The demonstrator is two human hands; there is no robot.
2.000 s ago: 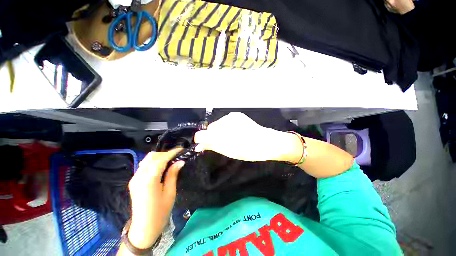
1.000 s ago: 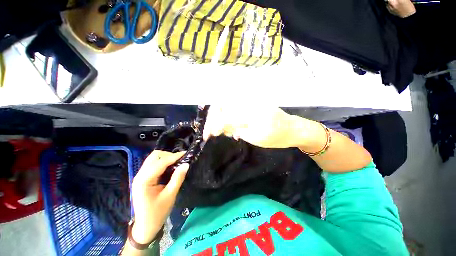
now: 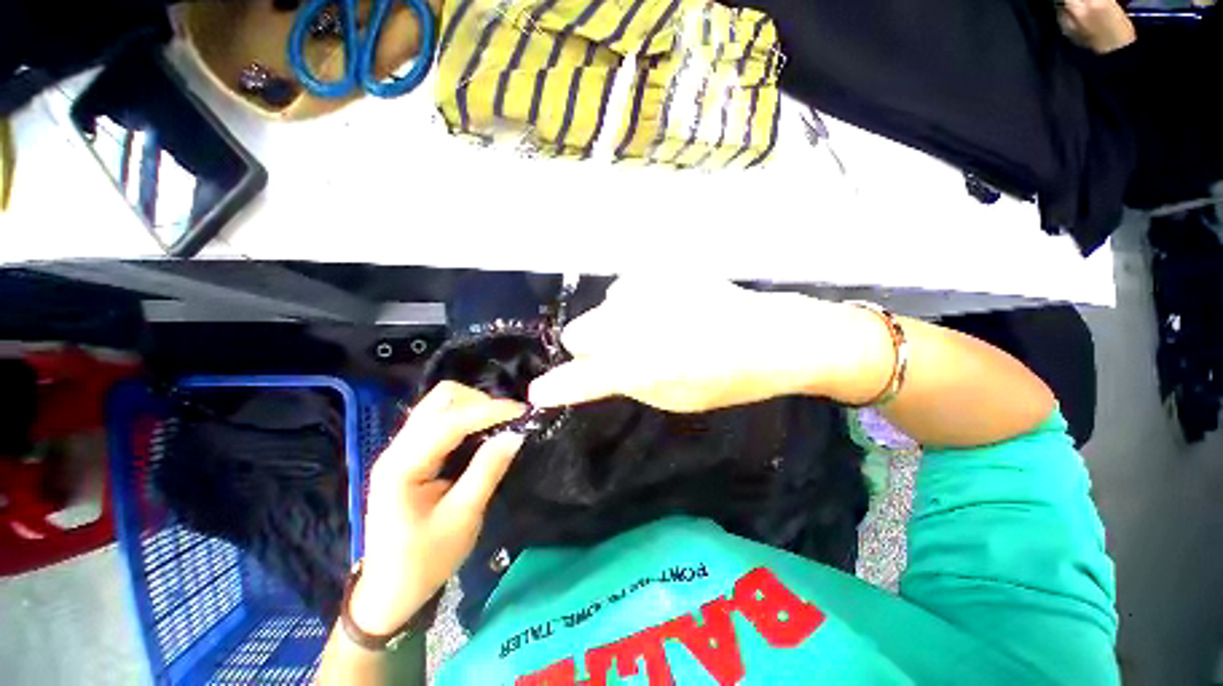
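Observation:
A black fuzzy garment (image 3: 671, 462) lies over my lap, below the table edge. Its curved edge with a glinting beaded trim (image 3: 516, 326) is bunched up between my hands. My left hand (image 3: 436, 469) pinches the garment edge between thumb and fingers. My right hand (image 3: 671, 346) is at the trim with its fingertips close to the left fingertips, pinched together. No needle or thread can be made out; the right fingertips hide what they hold.
A white table (image 3: 402, 201) holds a black smartphone (image 3: 168, 148), a tan tray (image 3: 242, 81) with blue-handled scissors (image 3: 360, 54), a yellow-black striped pouch (image 3: 604, 81) and a flat black garment (image 3: 939, 94). A blue basket (image 3: 242, 623) stands left. Another person's hand (image 3: 1097, 23) shows top right.
My right hand first rose and drew the trimmed edge up, then came back down to the left fingertips. The right elbow has moved out to the right. My left hand keeps its pinch.

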